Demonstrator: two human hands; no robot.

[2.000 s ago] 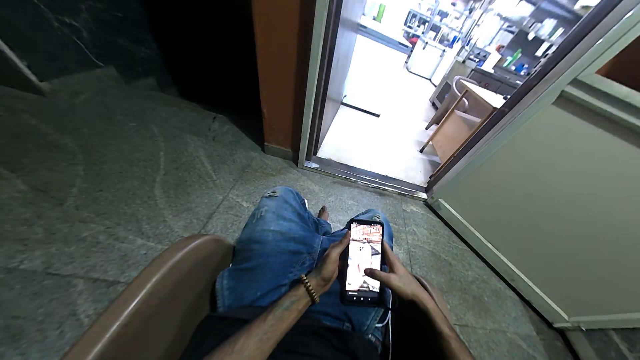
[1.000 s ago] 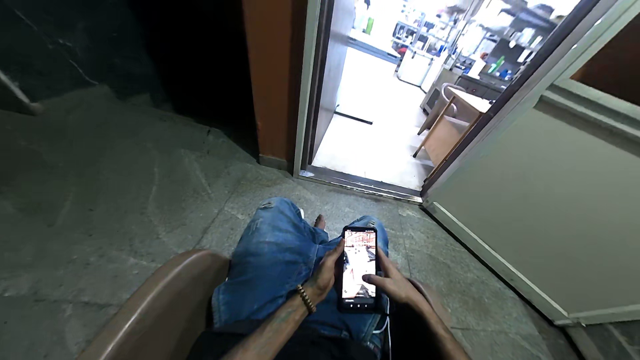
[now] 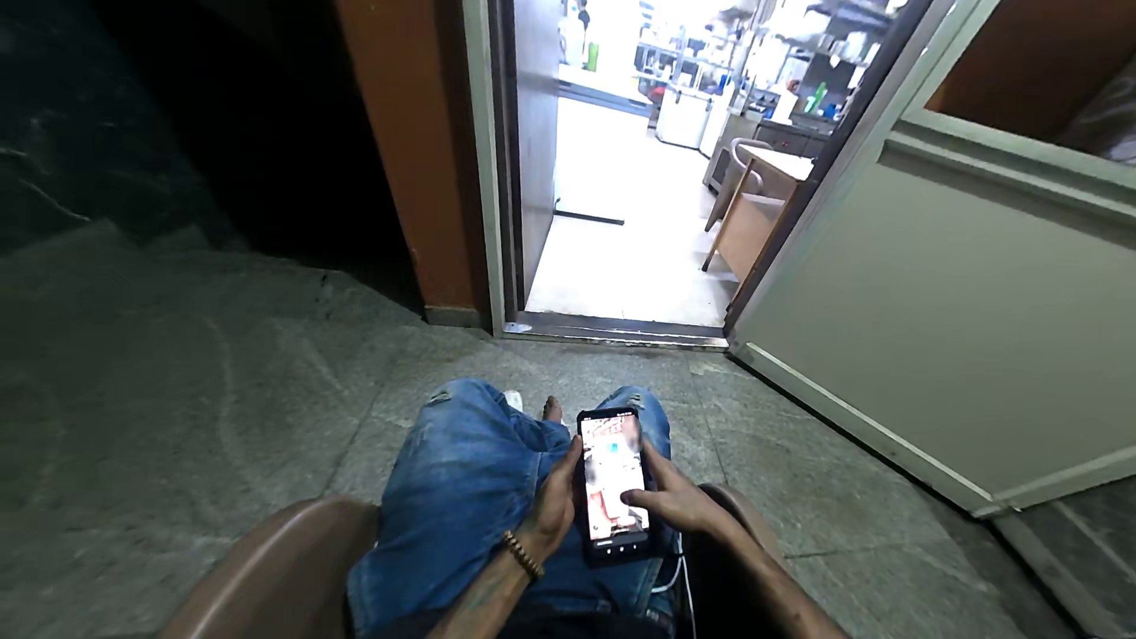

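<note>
A black smartphone (image 3: 612, 484) with a lit screen is held upright over my lap. My left hand (image 3: 557, 501) grips its left edge, with a beaded bracelet (image 3: 522, 556) on the wrist. My right hand (image 3: 679, 499) holds the right edge, its thumb over the lower part of the screen. Blue jeans (image 3: 461, 470) cover my legs beneath the phone. A white cable (image 3: 685, 586) runs down below the right side of the phone.
I sit in a brown chair (image 3: 284, 559). Ahead, a doorway with a raised threshold (image 3: 612, 330) leads to a bright room with a wooden desk (image 3: 750, 222), a chair and shelves. A pale panel (image 3: 958, 319) stands right; an orange-brown pillar (image 3: 417, 177) stands left.
The phone stays in both hands over the lap. The right thumb has shifted slightly on the screen, and the picture on the screen differs.
</note>
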